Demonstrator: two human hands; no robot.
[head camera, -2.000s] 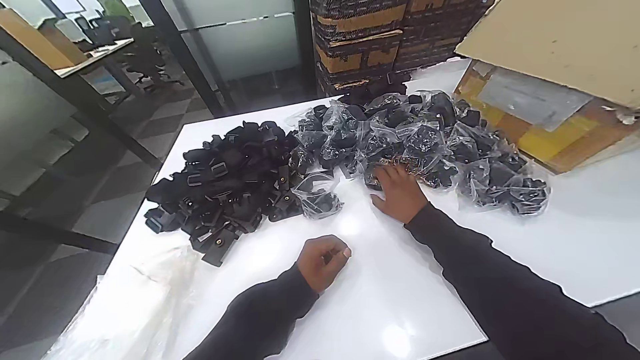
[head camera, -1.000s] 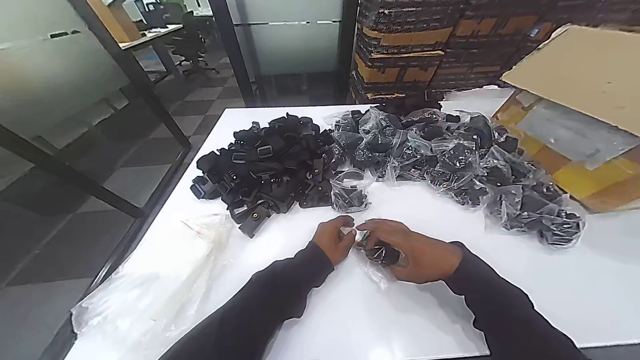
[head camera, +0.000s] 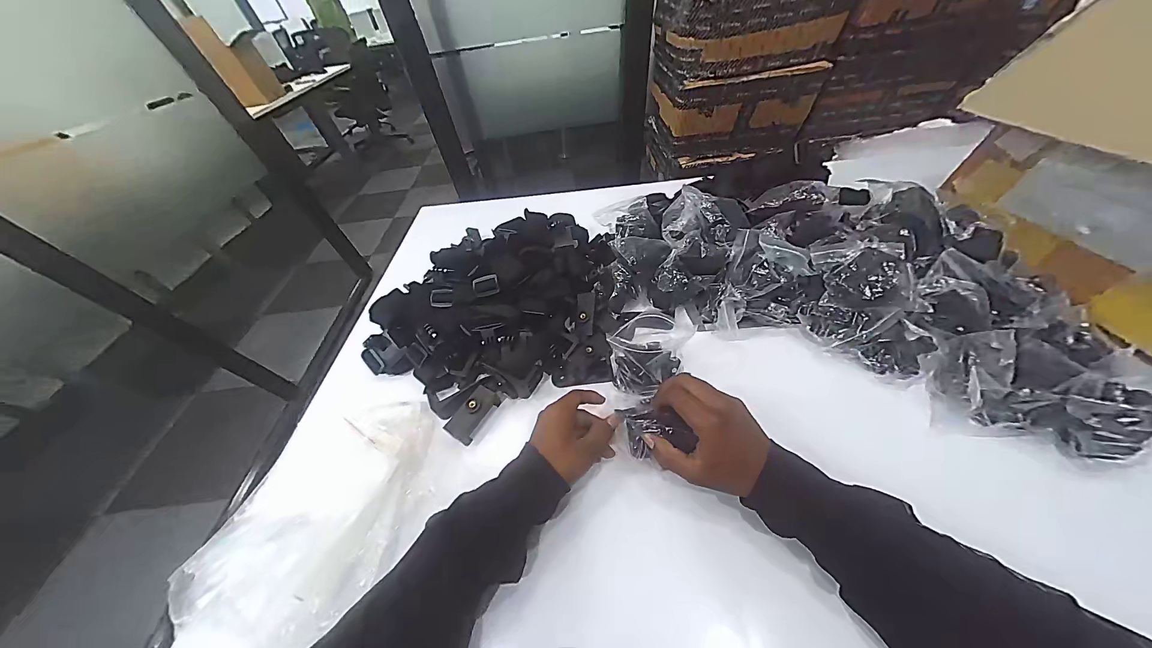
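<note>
My right hand grips a small clear plastic bag with a black item inside. At its left edge are the fingertips of my left hand, thumb and forefinger close together; whether they pinch the plastic cannot be told. Just beyond the hands lies another clear bag with dark contents. A heap of black straps with buckles and mount pieces lies beyond my left hand. Many clear bags holding black items are piled beyond and to the right of my right hand.
Empty-looking clear plastic bags lie along the left side of the white table. An open cardboard box stands at the right. Wrapped cartons are stacked behind the table, and frosted glass panels stand beyond it.
My right hand was at the edge of the bagged pile two seconds ago; it has come back beside my left hand with a bag. The hands now sit close to the other single bag.
</note>
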